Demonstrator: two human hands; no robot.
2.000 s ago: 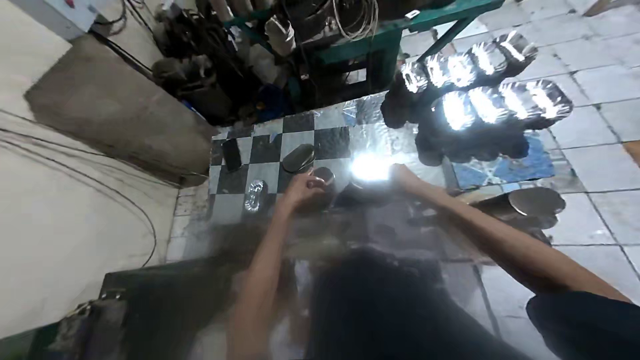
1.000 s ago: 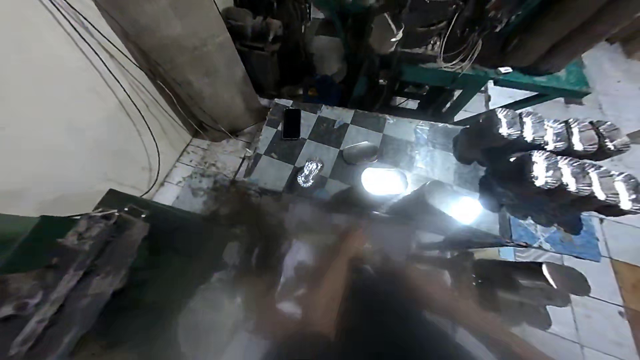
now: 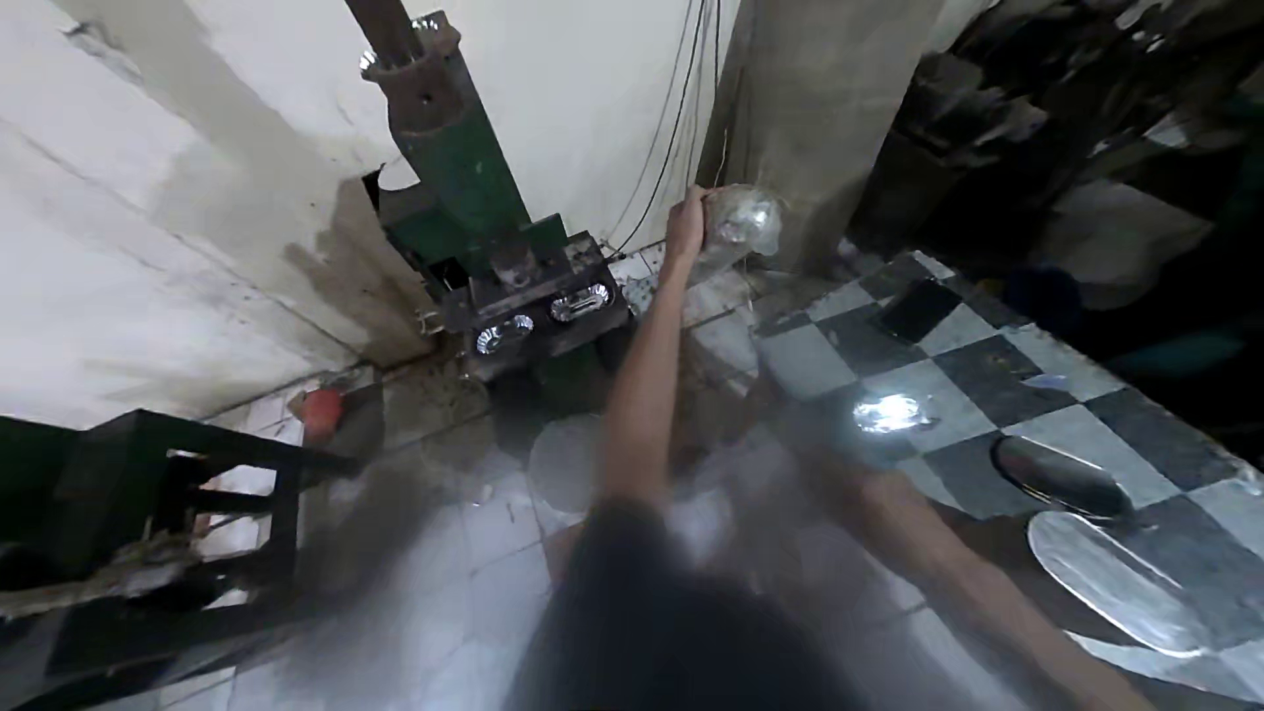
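My left hand (image 3: 686,229) is stretched forward at upper centre, closed on the edge of a clear plastic bag (image 3: 749,219) with something shiny inside. My right hand (image 3: 849,474) is a blur at the near edge of the checkered tile tabletop (image 3: 810,360); its fingers cannot be made out. Beyond it a small shiny metal piece (image 3: 891,414) lies on the tiles. Farther right are a dark oval piece with a bright rim (image 3: 1062,477) and a larger oval metal piece (image 3: 1116,583). Two fluted oval metal pieces (image 3: 505,334) (image 3: 581,302) sit in the green press.
The green press (image 3: 469,178) stands by the wall, left of my left hand. A dark flat phone-like object (image 3: 918,310) lies on the tabletop's far part. At lower left is a green metal frame (image 3: 197,513), with a red object (image 3: 321,413) on the floor behind it. Cables hang down the wall.
The view has swung far to the left, bringing in the green press. My left hand has moved from the tabletop to the plastic bag by the wall.
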